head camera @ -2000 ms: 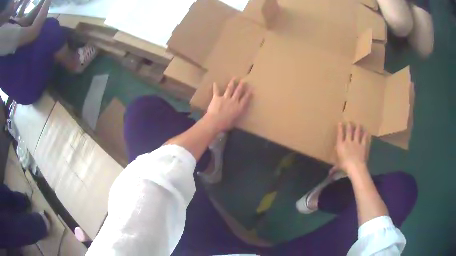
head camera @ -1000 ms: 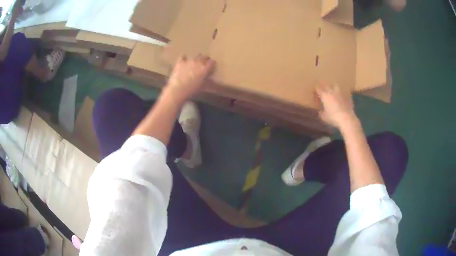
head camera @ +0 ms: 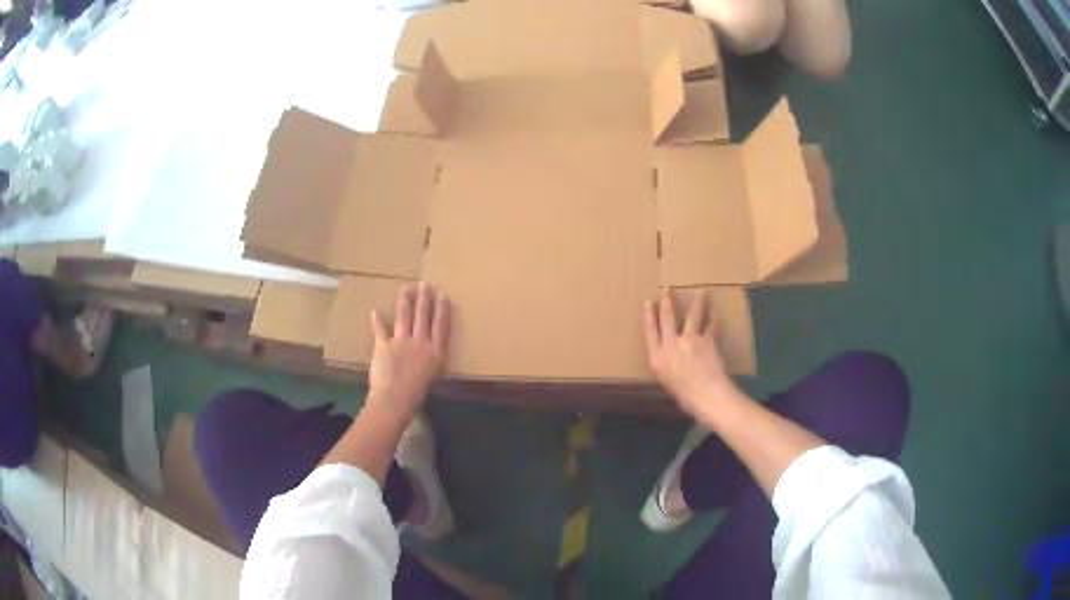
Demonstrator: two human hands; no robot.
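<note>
A brown box blank (head camera: pixel 543 234) lies flat on a stack in front of me. Its outer side flaps (head camera: pixel 780 199) stand partly up at left and right, and two small dust flaps (head camera: pixel 435 88) stand up farther back. My left hand (head camera: pixel 407 349) lies with fingers spread on the near left corner of the blank. My right hand (head camera: pixel 689 355) lies with fingers spread on the near right corner. Neither hand is closed around the cardboard.
A white-covered table (head camera: pixel 176 176) is at the left, with pale items (head camera: pixel 45 158) at its far left. Another person's bare legs or arms (head camera: pixel 784 29) show at the top right. A metal rack (head camera: pixel 1038 53) stands at the upper right. Long boards (head camera: pixel 112 522) lie at the lower left.
The view has shifted, so the whole blank now lies squarely before me. Both hands, bent at the near edge a second ago, now lie flatter with fingers spread.
</note>
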